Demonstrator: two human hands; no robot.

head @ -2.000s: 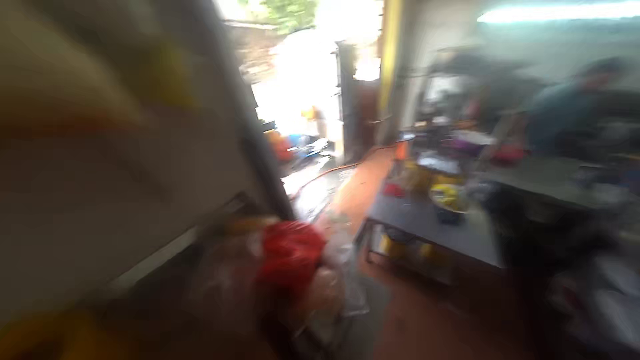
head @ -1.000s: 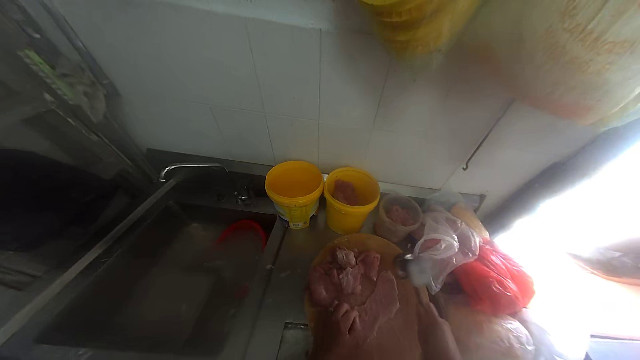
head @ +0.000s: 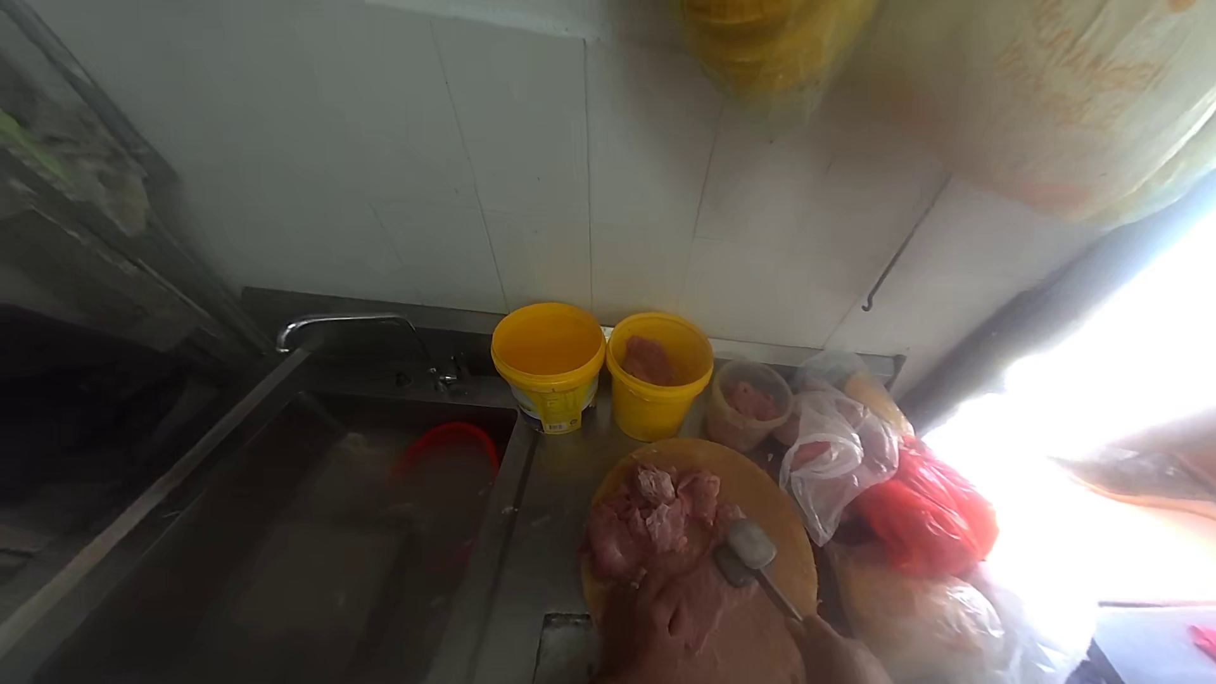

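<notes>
At the bottom edge, my right hand (head: pixel 836 655) grips the thin handle of a meat mallet (head: pixel 750 546). The mallet's greyish block head is over the right side of raw pink meat (head: pixel 665 522), which lies on a round cutting board (head: pixel 784 503). What looks like my left hand (head: pixel 622 636) is at the meat's lower left, in shadow; its fingers blend with the meat, so its grip cannot be made out. Behind the board stand an orange-yellow bucket (head: pixel 549 356), a yellow bucket (head: pixel 660 389) with meat inside, and a clear plastic tub (head: pixel 749 408) also holding meat.
Left of the board is a metal sink (head: pixel 518 465) with cloudy water, a red basin (head: pixel 451 437) and a faucet (head: pixel 347 318). Plastic bags (head: pixel 845 446), one red (head: pixel 931 513), crowd the right side. Filled bags (head: pixel 1064 104) hang overhead; a hook (head: pixel 893 261) is on the wall.
The view has swung from a doorway and room to the sink and counter. Since one second ago, the mallet head has come into plain sight over the meat.
</notes>
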